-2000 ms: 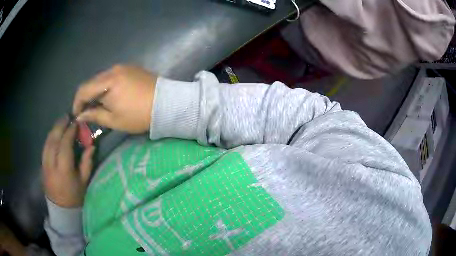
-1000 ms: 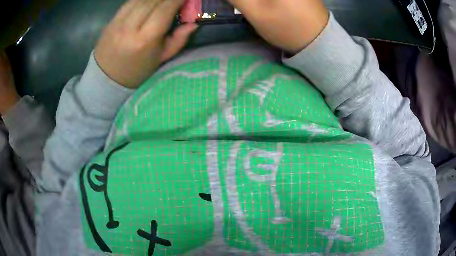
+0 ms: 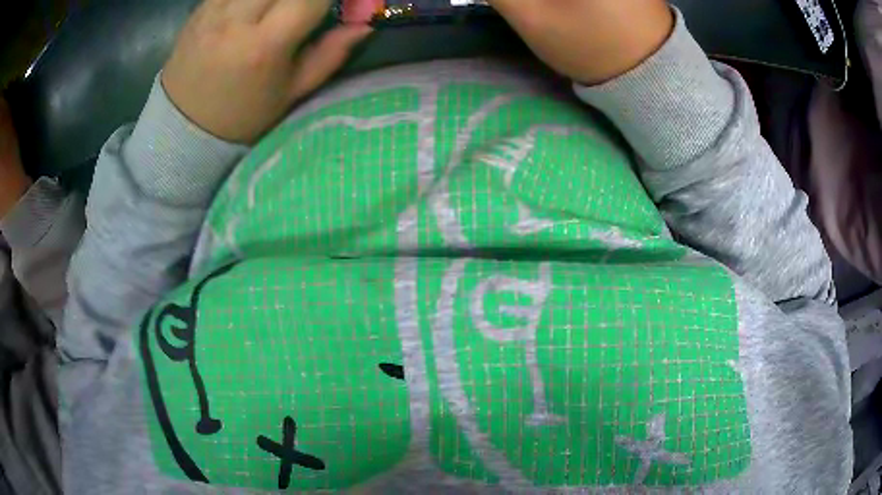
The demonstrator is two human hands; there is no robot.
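A flat dark electronic unit [image 3: 426, 14] lies between my hands at the top edge, mostly cut off. Its near edge shows a red-pink end piece [image 3: 360, 12] at the left and small gold glints beside it. My left hand [image 3: 247, 68] holds the unit's left end, thumb at the red piece; its fingertips are cut off by the frame. My right hand [image 3: 590, 34] is at the unit's right end, its fingers out of the picture, so its grip is hidden.
The dark green bench [image 3: 106, 77] curves across the top. A black piece with a white printed label [image 3: 815, 21] lies at the top right. Another person's sleeve and hand [image 3: 44, 218] are at the left edge; dark clothing is at the right.
The view has swung round from the earlier side angle to face the shirt front. Since one second ago, the hands and unit sit slightly higher, with less of the unit showing.
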